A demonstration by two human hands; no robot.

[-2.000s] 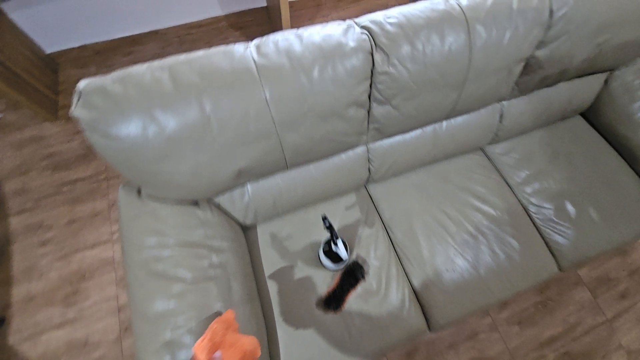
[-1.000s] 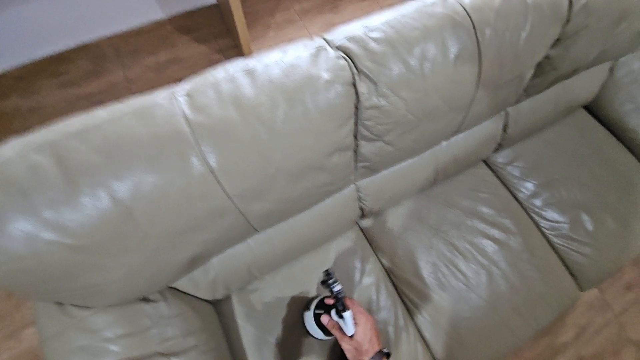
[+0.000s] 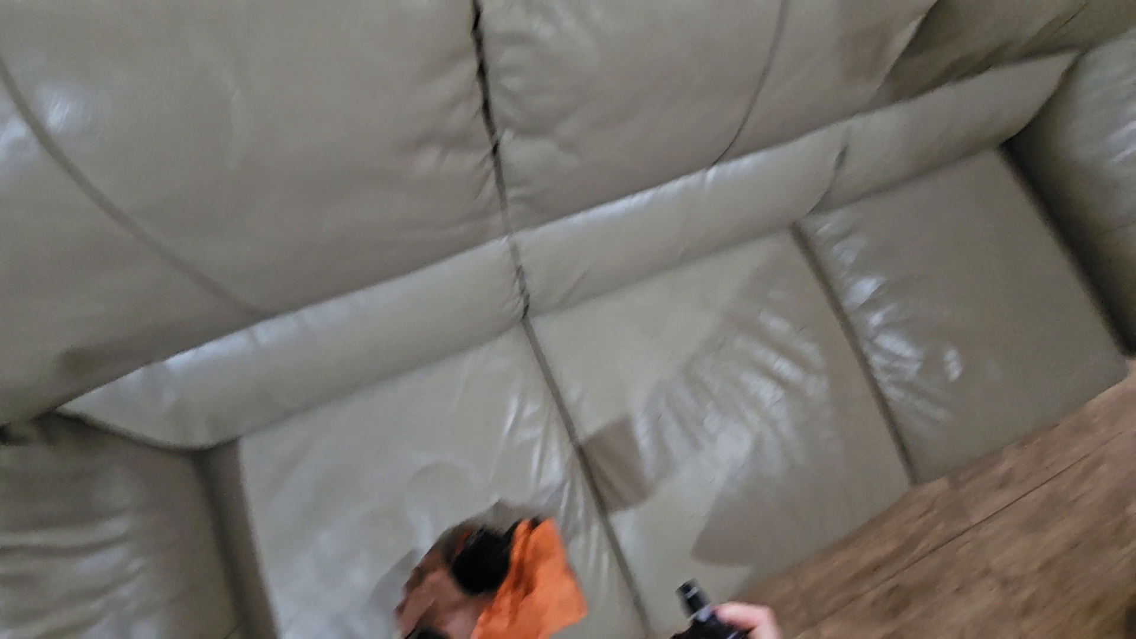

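Observation:
At the bottom of the head view, my left hand (image 3: 435, 590) is closed around an orange cloth (image 3: 541, 586) and a dark, blurred object (image 3: 481, 561), which looks like the brush seen earlier. They are over the left seat cushion (image 3: 373, 470) of a beige leather sofa. Farther right, at the lower edge, the fingers of my right hand (image 3: 753, 616) are around a bottle with a black spray nozzle (image 3: 694, 600). Most of that bottle and hand is cut off by the frame.
The sofa's backrest (image 3: 311, 133) spans the upper view, with a lower padded roll (image 3: 674, 222) along it. One armrest (image 3: 98, 532) is at lower left, another (image 3: 1092, 169) at right. Wood-look floor (image 3: 1003, 532) shows at lower right.
The bottle stood on the left seat cushion; my right hand took hold of it and has moved right. The brush lay beside it earlier. My left hand with the orange cloth has come into view.

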